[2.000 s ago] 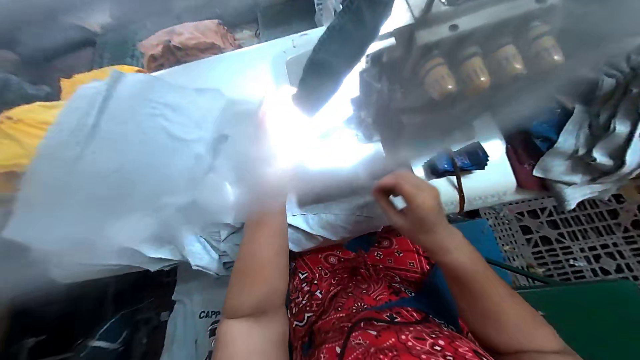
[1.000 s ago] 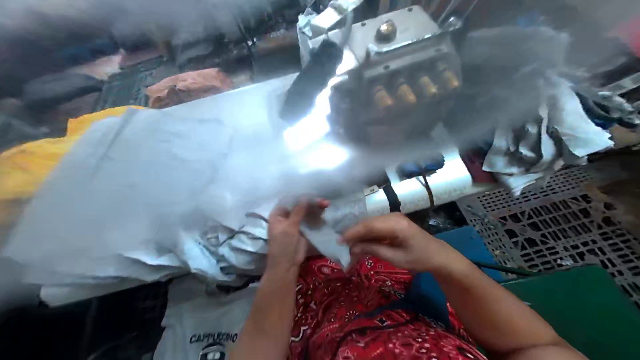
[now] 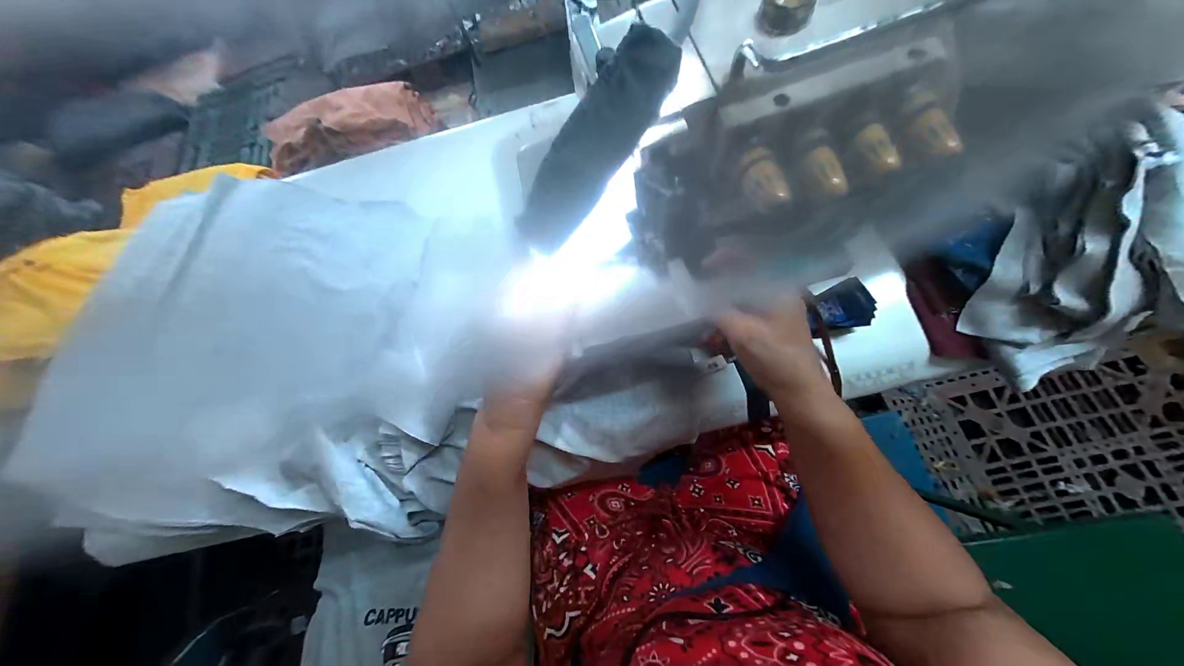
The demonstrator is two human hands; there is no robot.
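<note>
A white sewing machine (image 3: 879, 37) with a row of tan, cone-shaped knobs stands over the work, its lamp glaring beside a dark covered part. Light grey fabric pieces (image 3: 277, 305) lie stacked on the white table at the left, with crumpled edges toward my lap. My left hand (image 3: 527, 361) is on the grey fabric below the glare; its fingers are washed out and blurred. My right hand (image 3: 763, 338) is at the front of the machine, beside the needle area, fingertips hidden by blur. Whether either hand grips the cloth is unclear.
Yellow fabric (image 3: 65, 287) and a reddish-brown bundle (image 3: 351, 120) lie at the left and back. Small blue packets (image 3: 846, 303) sit right of my right hand. Grey cloth (image 3: 1064, 259) hangs at the right above a plastic crate (image 3: 1045, 444).
One second ago both hands were together near my lap, holding a small pale piece of cloth. They have moved forward to the machine and farther apart.
</note>
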